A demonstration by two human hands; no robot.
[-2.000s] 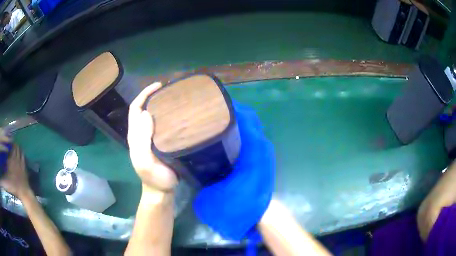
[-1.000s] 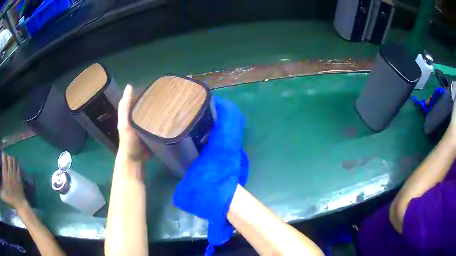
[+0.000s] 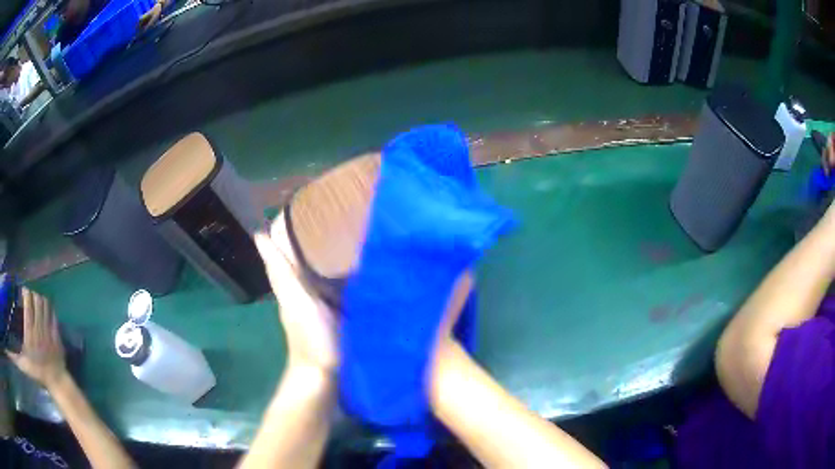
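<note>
A speaker with a wood-grain end panel (image 3: 331, 218) stands in front of me with that panel up, slightly tilted. My left hand (image 3: 302, 302) holds its left side, fingers along the edge. My right hand (image 3: 450, 339) is mostly hidden by a bright blue microfibre cloth (image 3: 403, 275), which it holds against the right side and over part of the wood-grain end. The cloth hides the speaker's right side and my right fingers. The cloth and hands are slightly blurred.
Left are a wood-topped speaker (image 3: 183, 174), a grey speaker (image 3: 124, 229) and a white bottle with open lid (image 3: 174, 365). Right are a grey speaker (image 3: 723, 174) and another white bottle (image 3: 787, 137). Two speakers stand beyond the brown strip. Neighbours' arms show at both sides.
The cloth has moved up from the speaker's right side and now covers part of its wood-grain end. My left hand has shifted right with the speaker. The view has shifted slightly.
</note>
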